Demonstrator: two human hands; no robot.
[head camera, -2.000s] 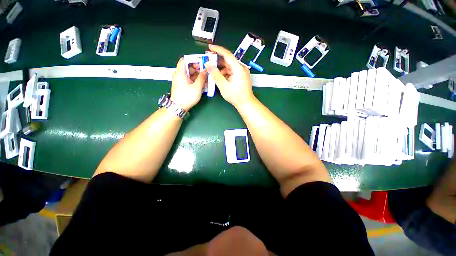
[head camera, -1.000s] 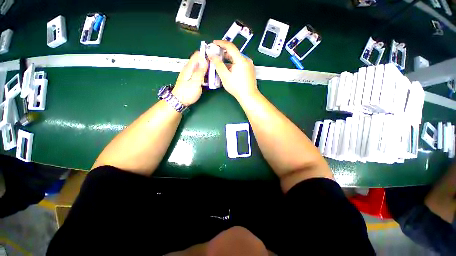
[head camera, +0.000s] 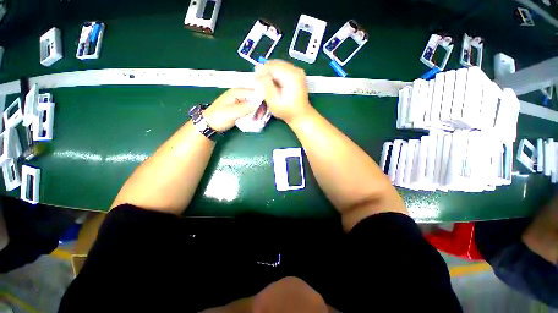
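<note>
My left hand (head camera: 234, 107) and my right hand (head camera: 285, 88) are together just in front of the pale metal strip, holding a white unit (head camera: 253, 122) between them. Its lower end shows below my fingers, with a window opening; the rest is hidden by the hands. My right hand is bent over its upper part. A loose white front cover (head camera: 289, 169) with a rectangular window lies flat on the green worktop between my forearms.
Open units (head camera: 259, 43) with blue parts and closed units (head camera: 308, 38) lie on the belt beyond the metal strip (head camera: 165, 77). A large two-row stack of front covers (head camera: 450, 101) stands right. Loose white housings (head camera: 29, 183) lie far left. Another person's arm (head camera: 544, 235) shows at right.
The unit in my hands has tilted and its lower end now sits lower. My right hand has turned over its top. The things on the belt have moved left.
</note>
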